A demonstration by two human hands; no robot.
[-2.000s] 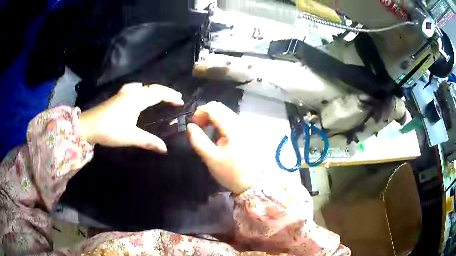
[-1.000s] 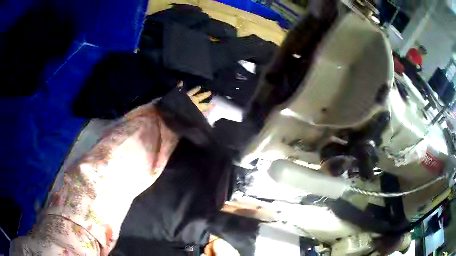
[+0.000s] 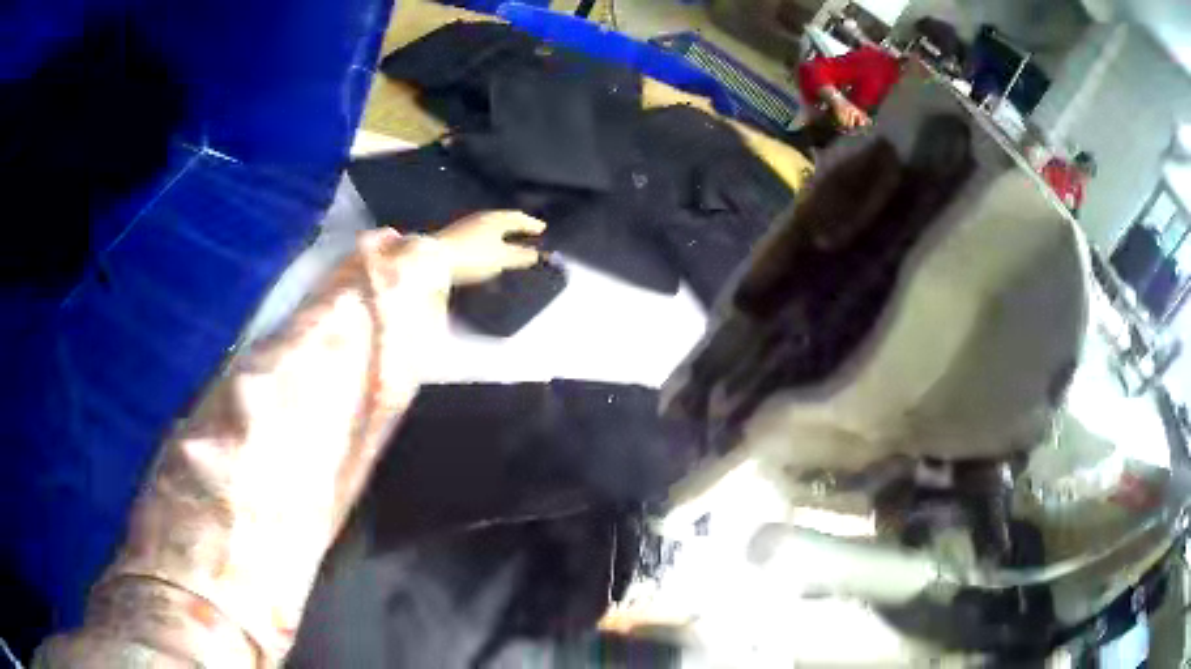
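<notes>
My left hand (image 3: 486,248) reaches forward over the white table (image 3: 607,327). Its fingers are at a small black piece (image 3: 512,303); whether they grip it cannot be told. Black panels (image 3: 549,124) lie loosely overlapped beyond the hand, with more dark panels (image 3: 699,196) to their right. A larger black fabric stack (image 3: 509,451) lies nearer me, beside the machine; its lower part looks shiny. My right hand is not in view.
The off-white machine head (image 3: 967,327) fills the right side, with the blurred pale lamp (image 3: 836,555) below it. Blue sheeting (image 3: 209,301) rises at left. A person in red (image 3: 856,81) is at the back.
The view has shifted, with the machine lower and more of the table's far side showing. The dark fabric across my left wrist is gone from there. My right hand has left the picture's bottom edge.
</notes>
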